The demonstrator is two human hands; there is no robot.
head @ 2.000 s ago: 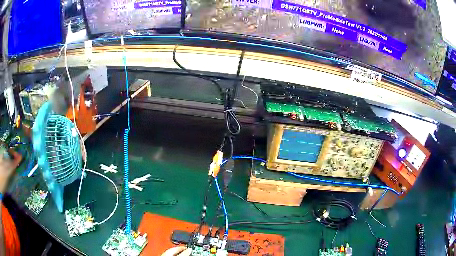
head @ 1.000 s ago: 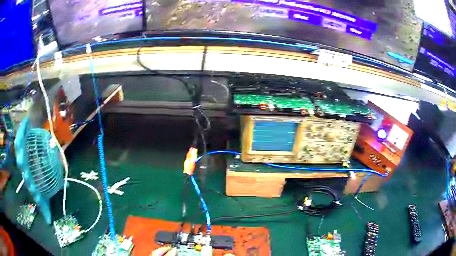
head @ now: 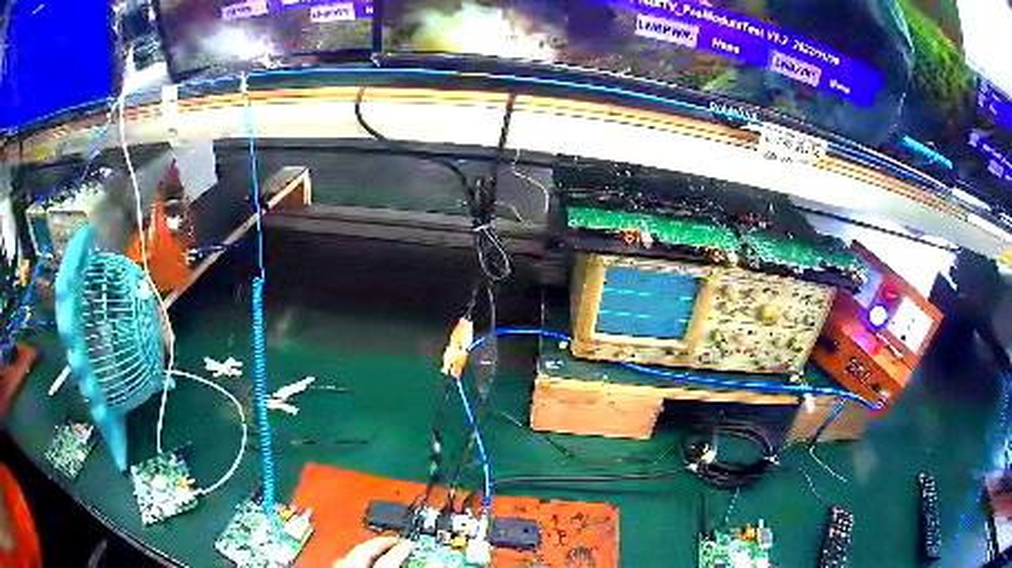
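Note:
A green-white circuit board (head: 449,551) lies on the orange-brown mat (head: 333,499) at the bottom centre, cut off by the picture's lower edge. Black leads and a smooth blue cable (head: 475,427) reach its far edge. A black connector block (head: 517,534) lies behind the board. My left hand (head: 375,554) is at the board's left edge, fingers together and pointing right; the lower edge cuts it off, and its grip cannot be told. My right hand is not in view.
Other boards lie left (head: 262,535) and right (head: 735,548). Two remote controls (head: 836,539) lie at right. A teal fan (head: 113,333) stands left. The oscilloscope (head: 701,314) sits on a wooden stand, beside an orange-red instrument box (head: 877,333). A coiled blue cord (head: 261,388) hangs at left.
The head view has shifted, moving the bench to the right in the picture since one second ago. The pictures on the screens above have changed. My left hand stays at the board's left side.

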